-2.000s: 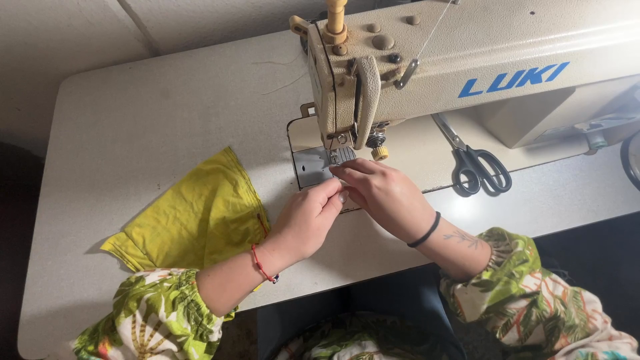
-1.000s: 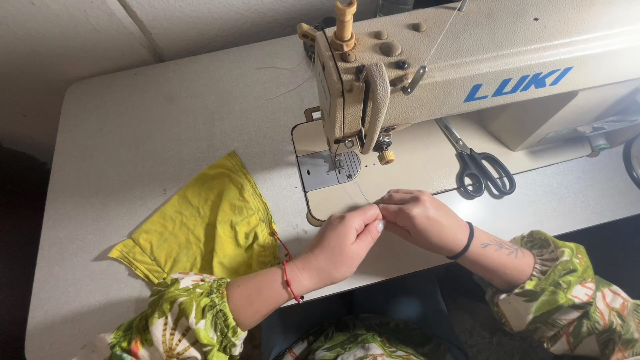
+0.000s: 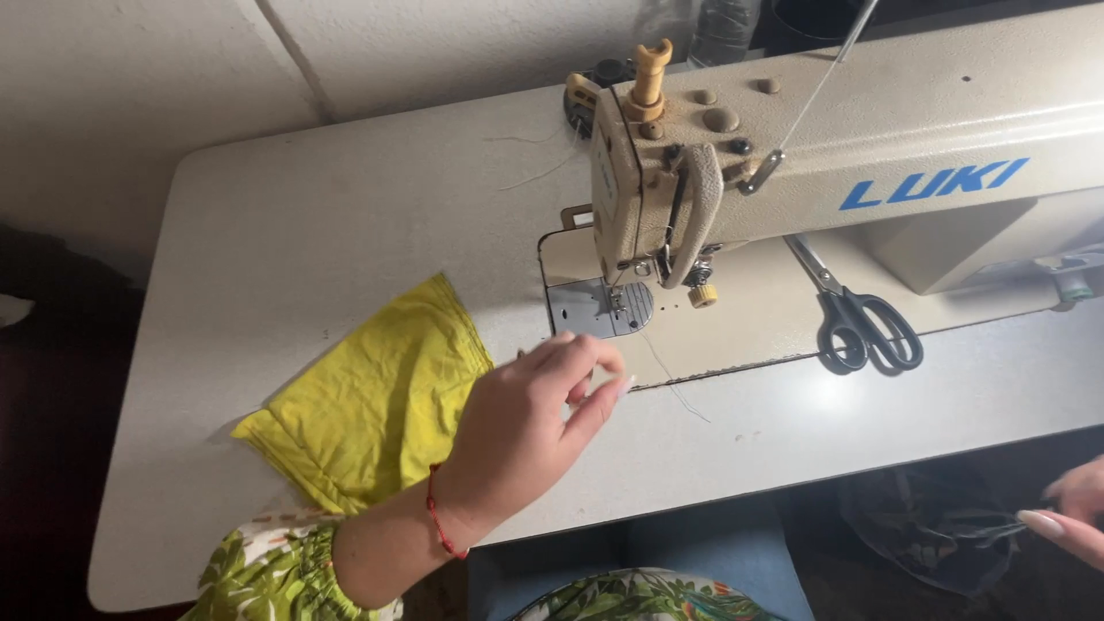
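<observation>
My left hand is over the table just in front of the sewing machine's needle plate, fingers curled and apart, holding nothing visible. At the right edge, my right hand is partly cut off, beyond the table's front edge, with pale threads by its fingertips; whether it grips them is unclear. A loose thread runs from the needle plate onto the tabletop. Yellow fabric lies left of my left hand, partly behind it. Black-handled scissors lie on the machine bed, handles overhanging onto the table.
The sewing machine's head and arm extend over the back right of the white table. Behind the head sits a small dark device, with loose thread ends near it. A wall borders the table's back. A clear plastic bag hangs below the front edge.
My hands, together in front of the needle plate one second ago, are now apart. The right has moved far right, past the table's front edge. The yellow fabric has stayed on the table.
</observation>
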